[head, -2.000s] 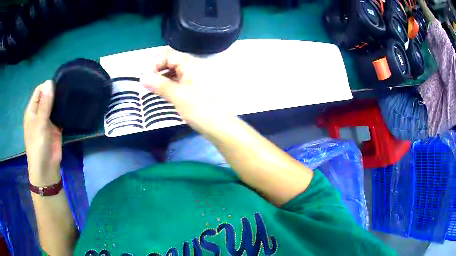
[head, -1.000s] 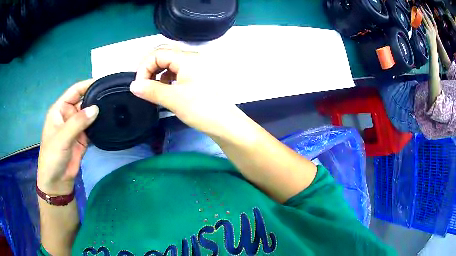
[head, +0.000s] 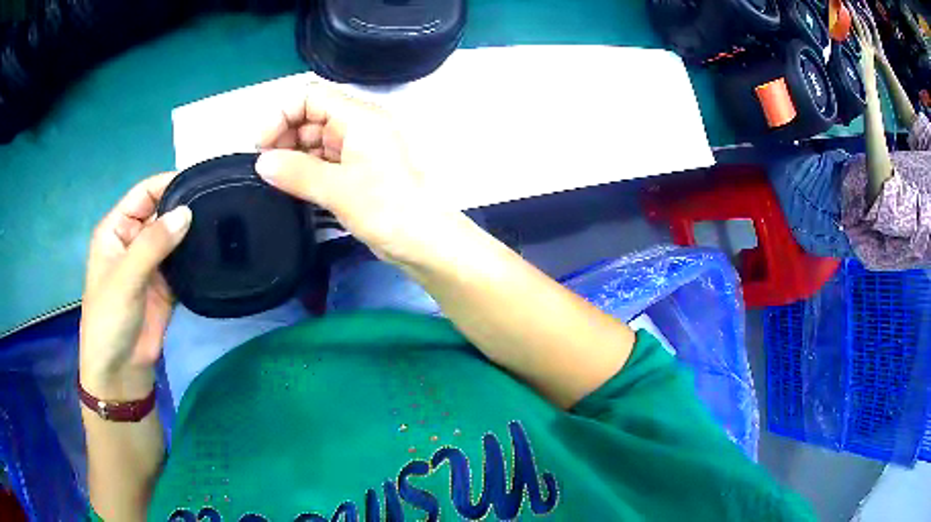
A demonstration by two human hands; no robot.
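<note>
A black rounded shell [head: 237, 245] with a raised rim and a small mark at its centre is held over the table's near edge, its inside facing me. My left hand [head: 133, 265] grips its left side, thumb on the rim. My right hand [head: 337, 168] has its thumb and fingertips on the shell's upper right rim. A thin line runs along the inside of the upper rim; I cannot tell if a strip is under the right fingertips. The white backing sheet [head: 572, 122] lies behind, its black arcs mostly hidden by the shell and right hand.
A stack of black shells [head: 383, 36] stands just beyond the sheet. A dark row of shells [head: 61, 51] runs along the back left. Black bundled pieces with an orange tag [head: 776, 102] lie at the right. A red stool [head: 755, 245], blue crates [head: 858, 357] and another person's arms are right.
The shell has come from the left to in front of the sheet, turned inside towards me. My right hand has moved from the arcs to its rim, then slid slightly left with it.
</note>
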